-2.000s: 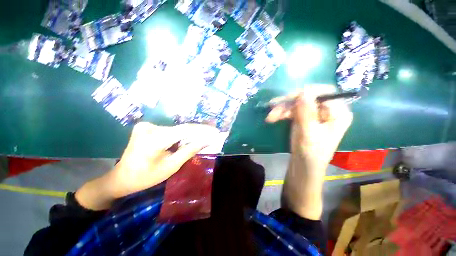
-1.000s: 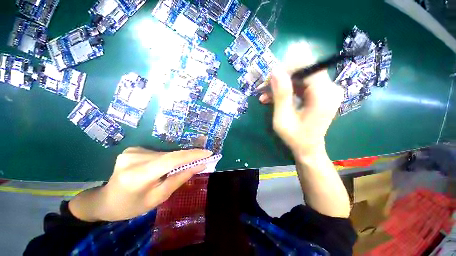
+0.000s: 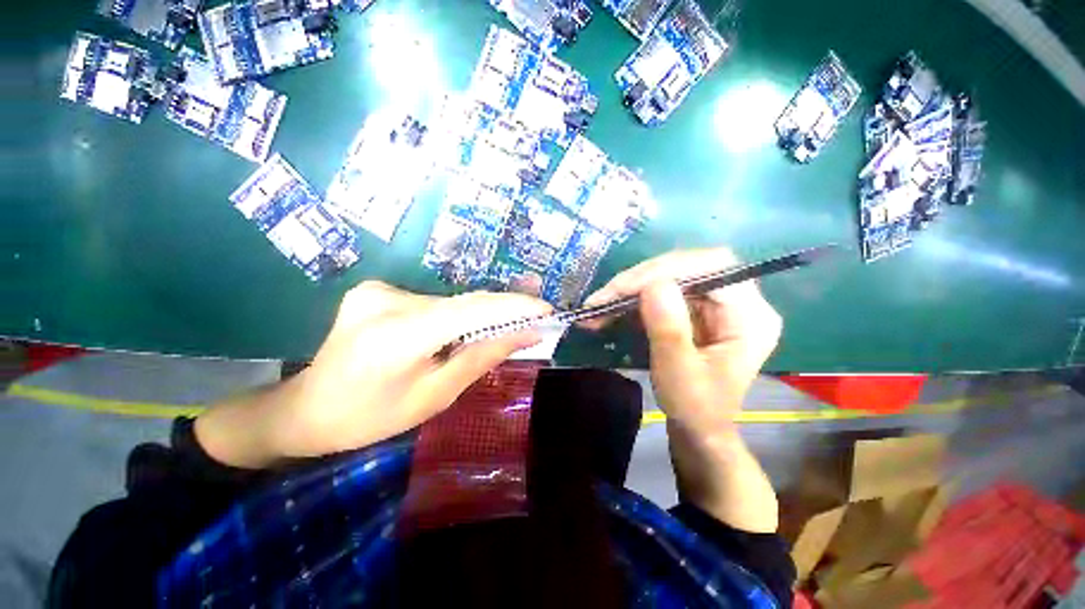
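Note:
My left hand [image 3: 405, 357] pinches a white sticker sheet [image 3: 541, 343] with a dotted edge, near the bench's front edge. A glossy dark red sheet [image 3: 476, 446] hangs below it. My right hand [image 3: 708, 333] holds dark tweezers [image 3: 761, 265], whose pointed end meets the sheet's right end at my left fingertips. Whether a piece is on the tip is too small to tell. Blue-and-white circuit boards [image 3: 476, 179] lie spread and overlapping just beyond my hands.
The boards lie on a glossy green bench [image 3: 738, 190]. One board [image 3: 819, 107] lies alone beside a jumbled pile of boards [image 3: 910, 167] on the right. Below right are an open cardboard box [image 3: 875, 523], red packaging [image 3: 1011, 553] and a red stool [image 3: 863, 391].
My right hand has moved down and left from the boards, bringing the tweezers to the sheet. A board now lies alone left of the right pile. The view has shifted.

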